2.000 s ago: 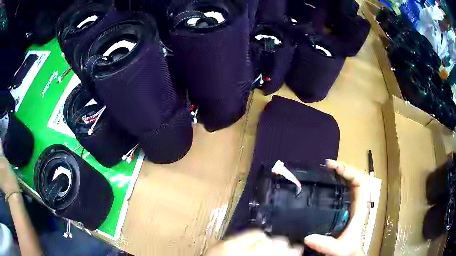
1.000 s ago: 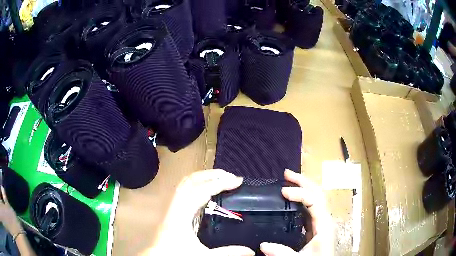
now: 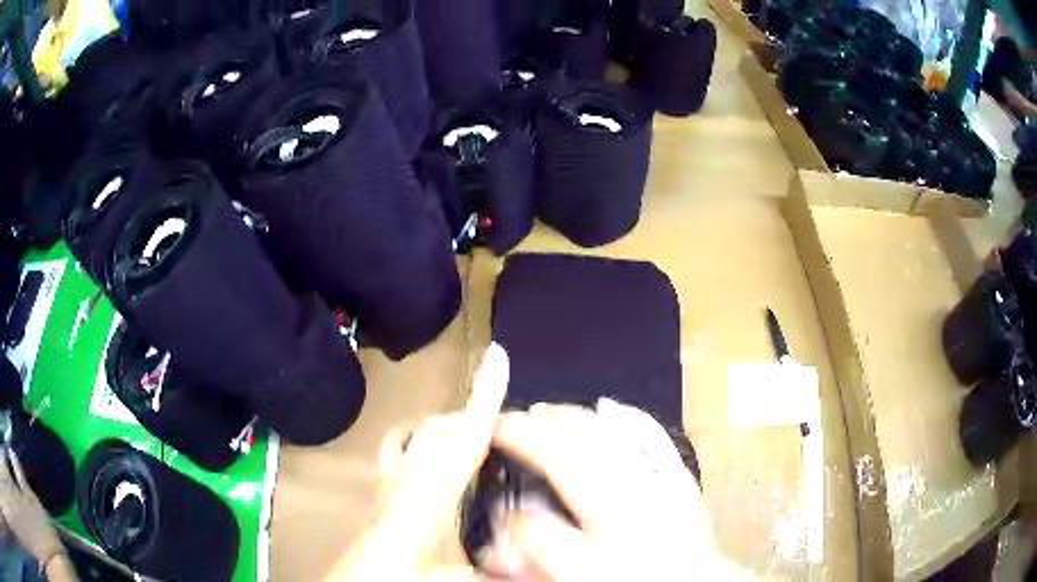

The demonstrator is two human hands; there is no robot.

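Note:
A dark purplish mesh fabric panel (image 3: 586,324) with rounded corners lies flat in front of me. A glossy black speaker housing (image 3: 491,500) sits at its near end, mostly hidden under my hands. My left hand (image 3: 438,489) is at the housing's left side, with a finger extended up beside the panel's left edge. My right hand (image 3: 631,500) lies over the top of the housing, its fingers bent towards the left hand. Both hands are blurred and cut off by the bottom edge, and their contact with the housing is partly hidden.
Wrapped housings (image 3: 341,216) stand piled at left and back. A green sheet (image 3: 74,375) lies at left under some. A pen (image 3: 776,335) and a whitish paper slip (image 3: 773,395) are right of the panel. A cardboard tray (image 3: 898,244) is at right. Another person's arm (image 3: 32,517) shows at lower left.
The housing was turned and set on the panel's near end. Since one second ago, my right hand has moved left over it and my left hand's finger has extended upward. The view has shifted right.

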